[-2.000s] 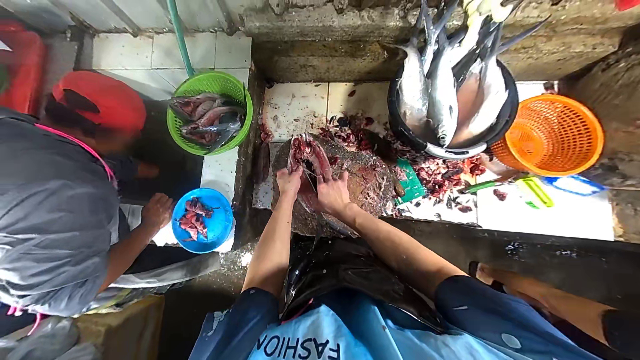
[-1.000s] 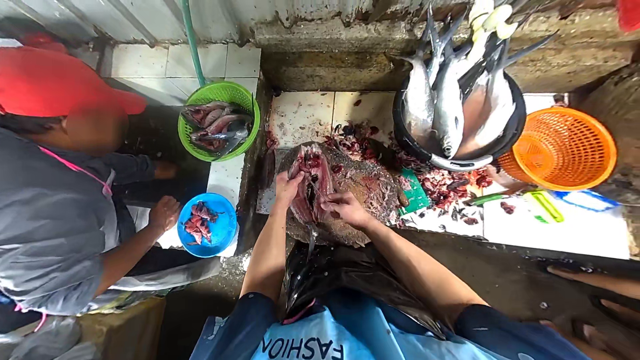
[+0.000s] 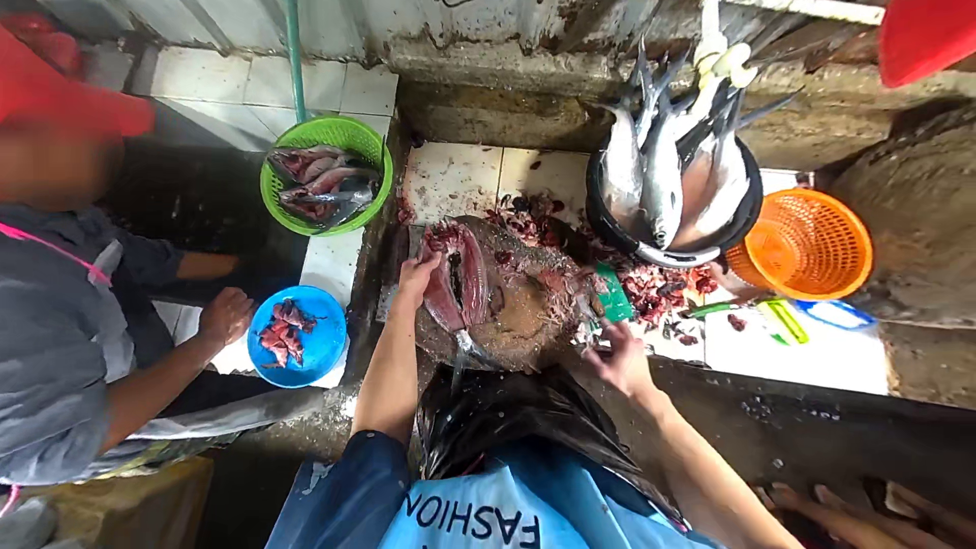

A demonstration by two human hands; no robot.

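Note:
A split-open fish lies with its reddish flesh up and its tail toward me on a round, worn chopping block. At its upper left edge, my left hand grips the flesh. My right hand is off the fish, fingers spread, at the block's right edge beside a green flat piece; nothing shows clearly in it. Fish guts lie in a heap to the right and behind the block. Whole silvery fish stand tails up in a black bucket at the back right.
Beside the bucket is an orange plastic basket, with a green-handled tool in front. On the left stand a green basket of cut fish and a blue basin of fish pieces, near a co-worker's hand. A concrete wall borders the back.
My right hand has let go of the fish and moved right, to the block's edge. The fish, narrower two seconds ago, is spread wider. My left hand stays on it.

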